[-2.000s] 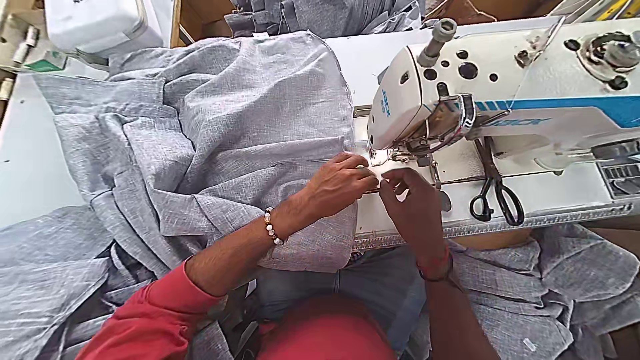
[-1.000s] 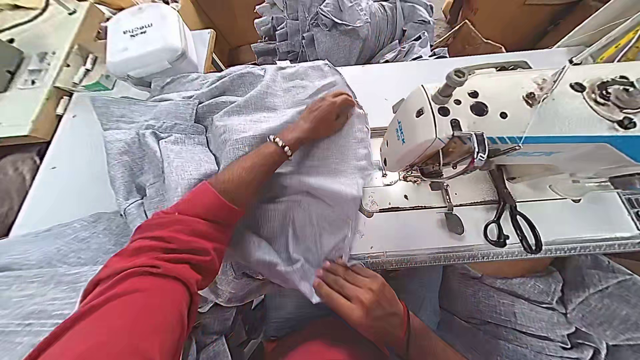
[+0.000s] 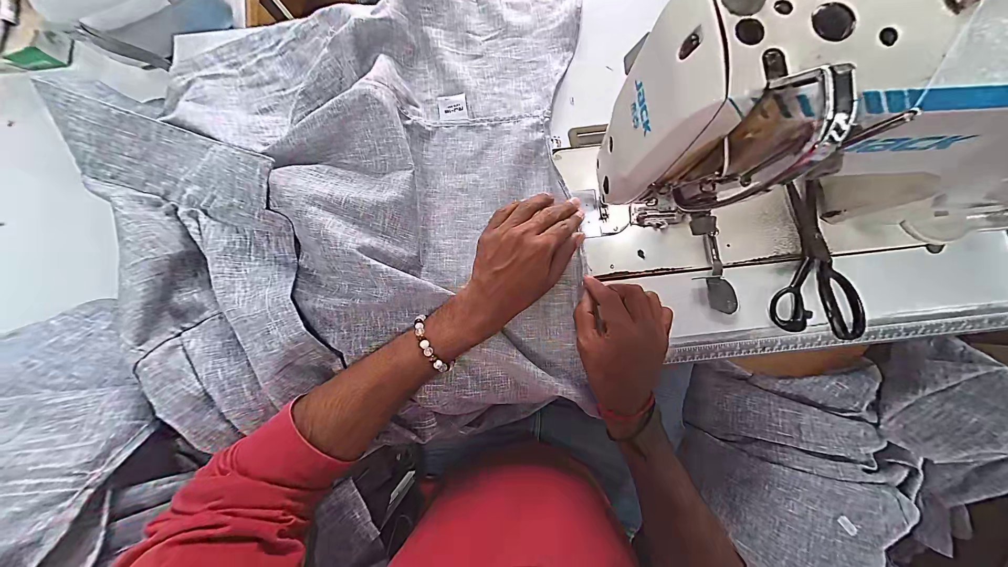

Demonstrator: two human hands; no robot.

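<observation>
A grey woven fabric garment point(image 3: 354, 220) with a small white label point(image 3: 453, 107) lies spread left of the white Jack sewing machine point(image 3: 677, 102). My left hand point(image 3: 526, 256) rests palm down on the cloth, its fingertips at the right edge beside the presser foot point(image 3: 610, 220). Just below and to the right, my right hand point(image 3: 624, 339) pinches that same edge between thumb and curled fingers. The garment's edge runs along the left side of the needle plate; whether it lies under the foot cannot be told.
Black-handled scissors point(image 3: 819, 283) lie on the machine bed, near a metal lever point(image 3: 718, 276). A measuring tape strip point(image 3: 835, 329) follows the table's front edge. More grey cloth point(image 3: 795, 457) hangs at the lower right. A white container stands at the upper left.
My left hand has come down from the far end of the cloth to beside the presser foot. My right hand has moved up along the edge from the near corner. A label now shows on the garment.
</observation>
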